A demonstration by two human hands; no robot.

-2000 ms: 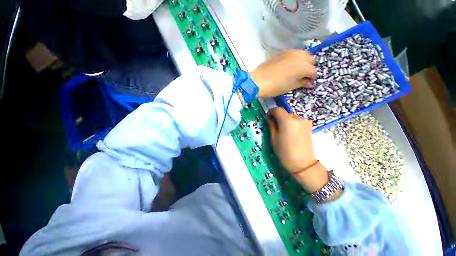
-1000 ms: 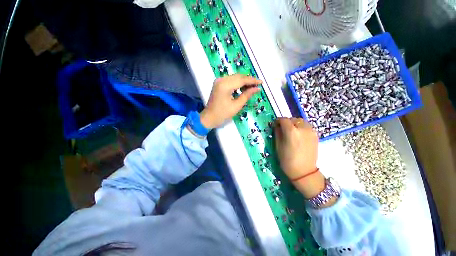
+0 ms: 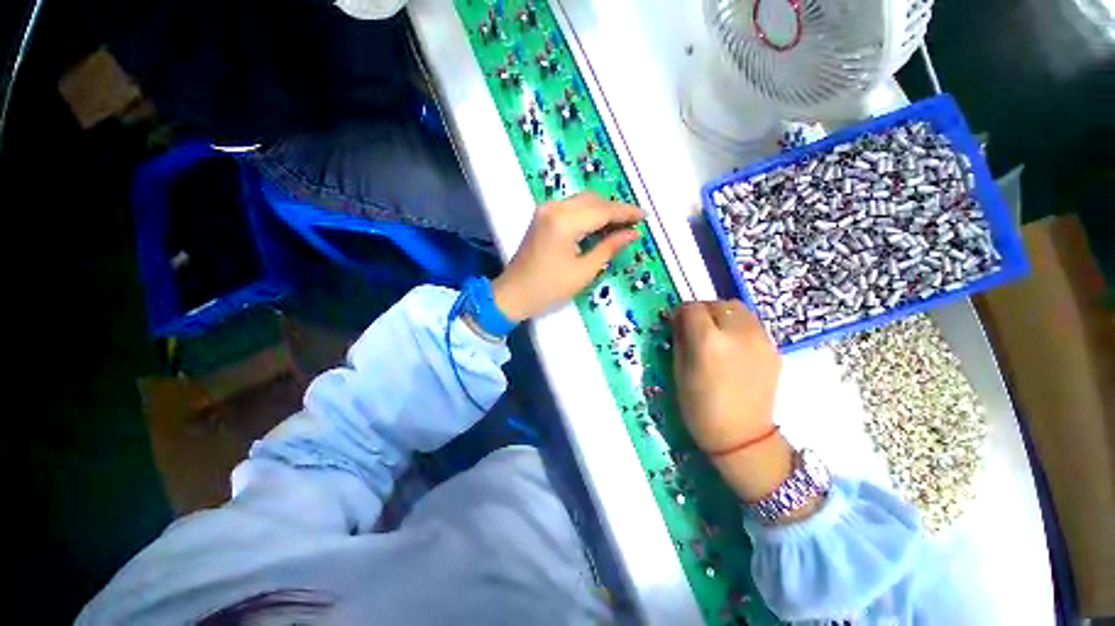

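The green PCB panel (image 3: 625, 349), dotted with small parts, runs from the top to the bottom right. My left hand (image 3: 564, 254), with a blue wrist strap, is over the panel, thumb and forefinger bent towards each other at its far edge; any part between them is too small to tell. My right hand (image 3: 726, 372), with a red cord and metal watch, is curled at the panel's far rail, and its fingertips are hidden. Silvery cylinders (image 3: 862, 232) fill the blue bin (image 3: 863, 308) beyond my hands.
Loose cream-white connectors (image 3: 923, 422) lie heaped on the white bench (image 3: 813, 410). A white fan (image 3: 807, 49) stands at the top right. Cardboard (image 3: 1061, 367) is at the right. A blue crate (image 3: 220, 312) is below at the left. A seated person's leg (image 3: 367, 171) shows at the upper left.
My left hand has moved from the blue bin back over the PCB panel. My right hand has stayed near the rail. The view has shifted slightly, so the bin and fan appear lower and further right.
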